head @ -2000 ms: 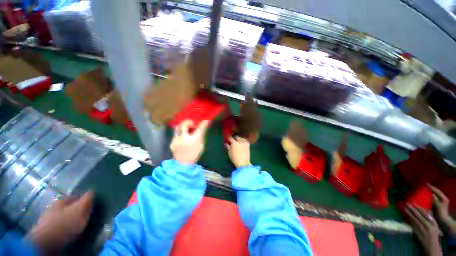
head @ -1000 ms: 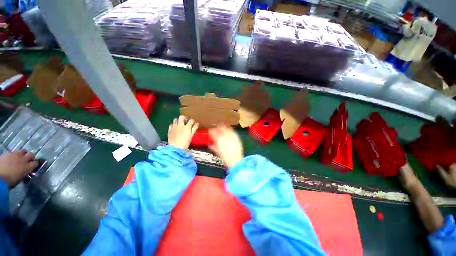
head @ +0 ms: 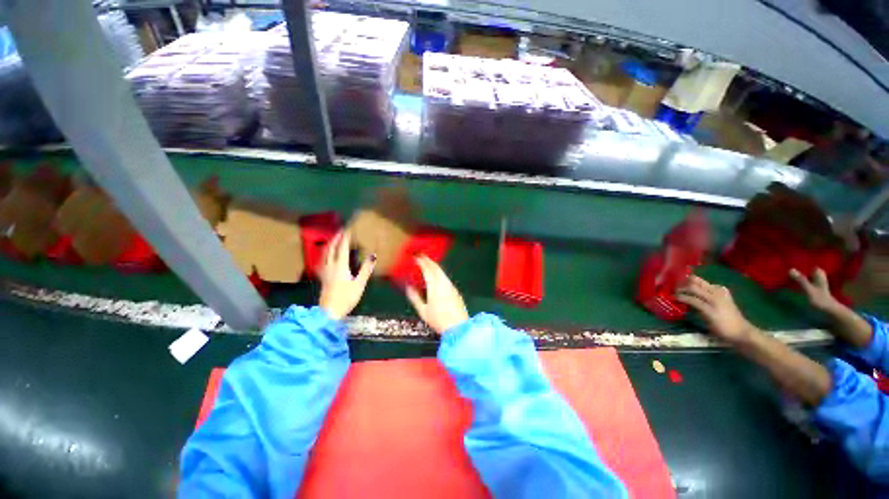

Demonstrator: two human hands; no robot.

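Note:
Red gift boxes with brown lids lie on the green conveyor belt. My left hand [head: 345,277] has its fingers spread at a box [head: 318,244] and the edge of a brown lid [head: 376,241]; whether it grips either is unclear. My right hand [head: 438,295] touches the front of the red box [head: 421,255] that this blurred lid stands beside. Another open red box [head: 521,271] stands on the belt to the right, with its lid edge-on. The red work mat [head: 390,419] lies under my sleeves.
A grey upright [head: 146,175] slants at the left, with a paper slip [head: 188,345] by its foot. At the right, another person's hands [head: 714,306] handle red boxes. Tray stacks [head: 507,112] stand behind the belt. Small round pieces [head: 675,376] lie right of the mat.
The box with its wide brown lid facing me is no longer between my hands; my hands are at other boxes. The neighbour's hand and clear trays at left are out of view.

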